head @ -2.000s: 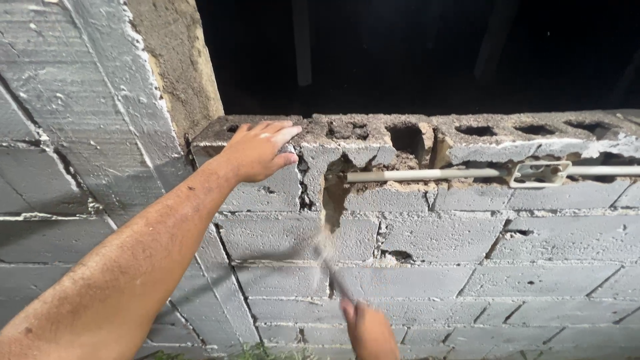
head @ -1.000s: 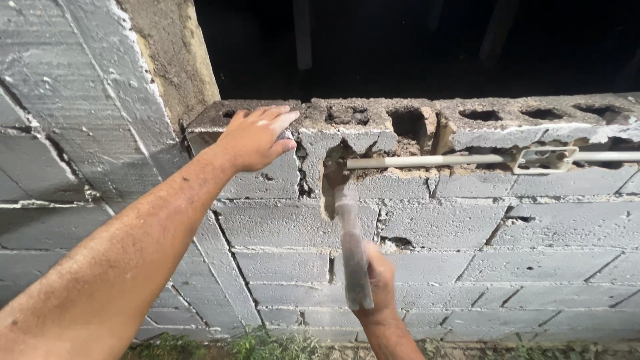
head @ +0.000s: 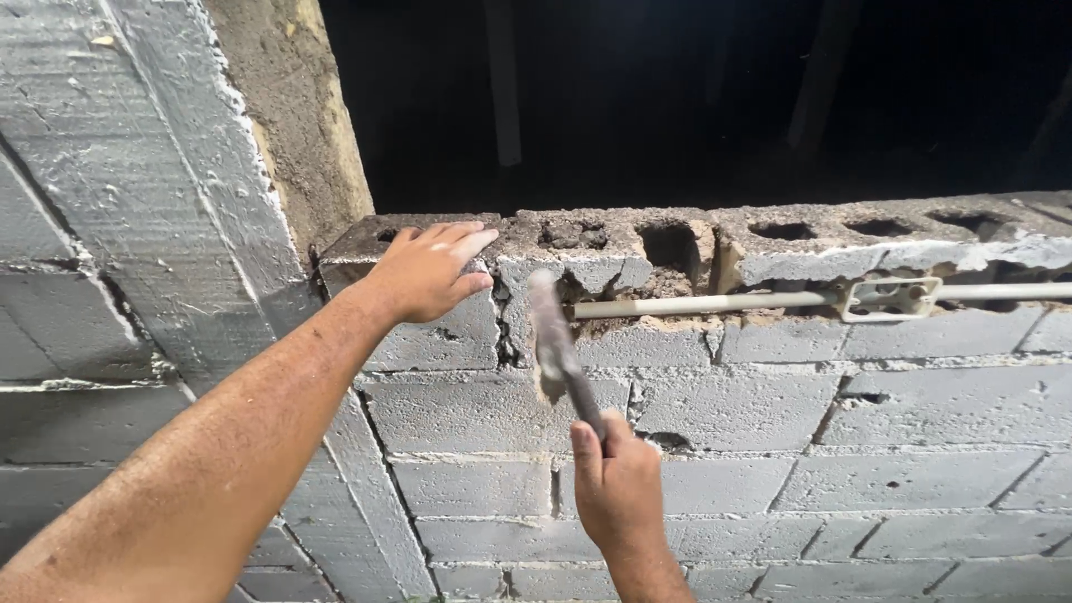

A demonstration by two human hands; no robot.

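Note:
My left hand (head: 434,270) rests with spread fingers on the top edge of the painted concrete block wall (head: 469,419), near its left end. My right hand (head: 618,473) is closed around the handle of a hammer-like tool (head: 557,339), whose blurred head points up at the wall; its exact kind cannot be told. Behind the tool is a chipped-out hole, partly hidden by it. A white plastic conduit (head: 703,304) runs right from that hole, in a broken-out groove, to a white electrical box frame (head: 889,299).
Hollow cores (head: 783,230) show along the wall's rough top. A bare concrete column edge (head: 293,126) rises at the left beside grey-painted masonry (head: 151,167). Beyond the wall is a dark opening (head: 636,100) with faint upright shapes.
The tool in my right hand has swung between frames, and its head is now higher, over the left side of the hole. My left hand has stayed on the wall top.

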